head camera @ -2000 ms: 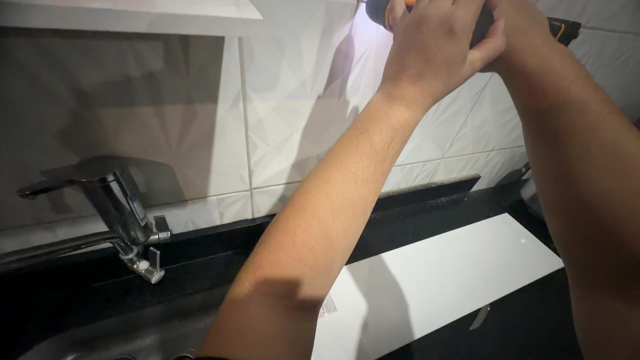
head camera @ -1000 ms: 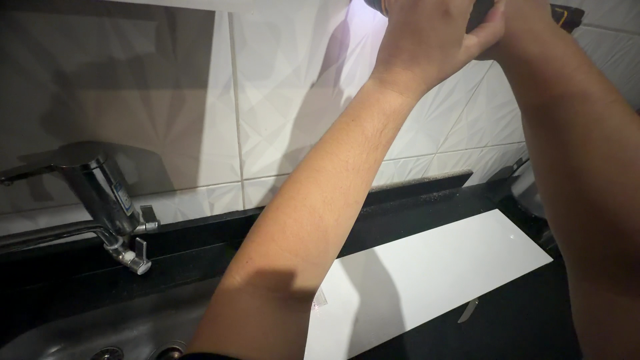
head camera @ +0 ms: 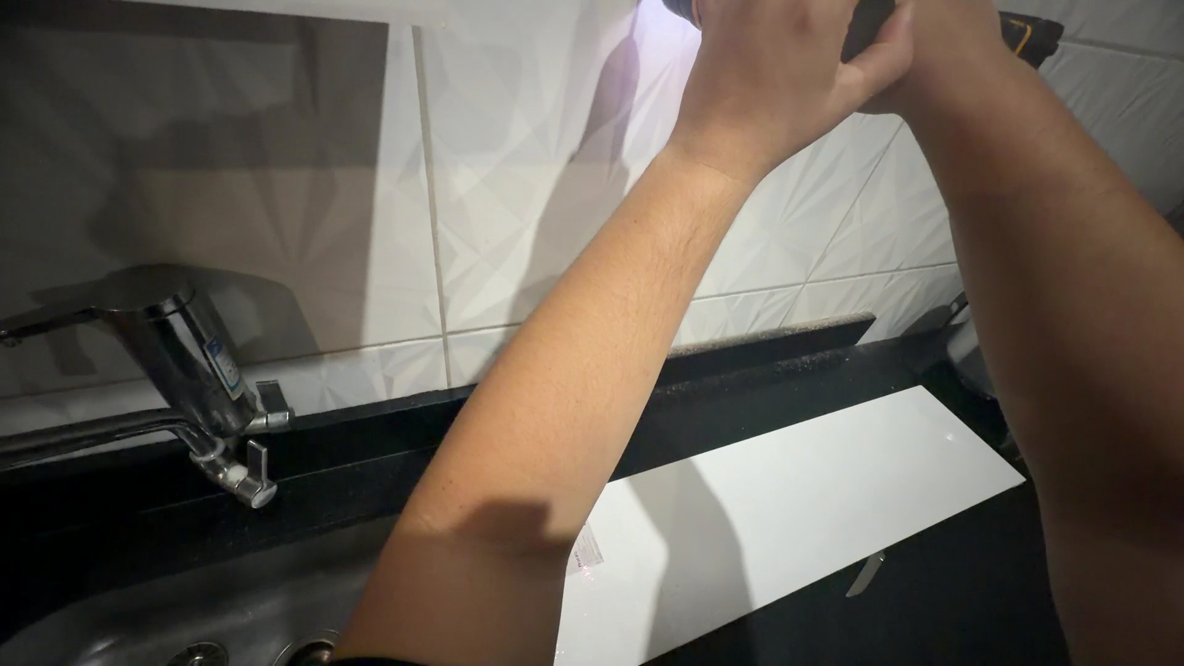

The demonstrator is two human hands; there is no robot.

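At the top edge of the view, my left hand (head camera: 786, 74) is raised against a cordless drill (head camera: 1031, 39) and wraps around its black body. My right hand (head camera: 948, 55) is just behind it, closed around the drill too, though its fingers are mostly hidden. The tool's front end points left toward the white tiled wall (head camera: 555, 213), where its light makes a bright purplish-white spot. The tip and whatever it touches are cut off by the frame. Under my forearms a white panel (head camera: 814, 509) lies on the black countertop (head camera: 962, 592), with a small printed label near its left end.
A chrome faucet (head camera: 190, 361) with small valve levers stands at the left, over a steel sink (head camera: 305, 564). A dark strip (head camera: 786, 340) leans along the wall. A small metal piece (head camera: 866, 574) lies in front of the panel. A white edge (head camera: 277, 7) juts out at upper left.
Both hands stay on the drill, which sits a little higher in the view than two seconds ago. The panel and faucet show no plain move of their own.
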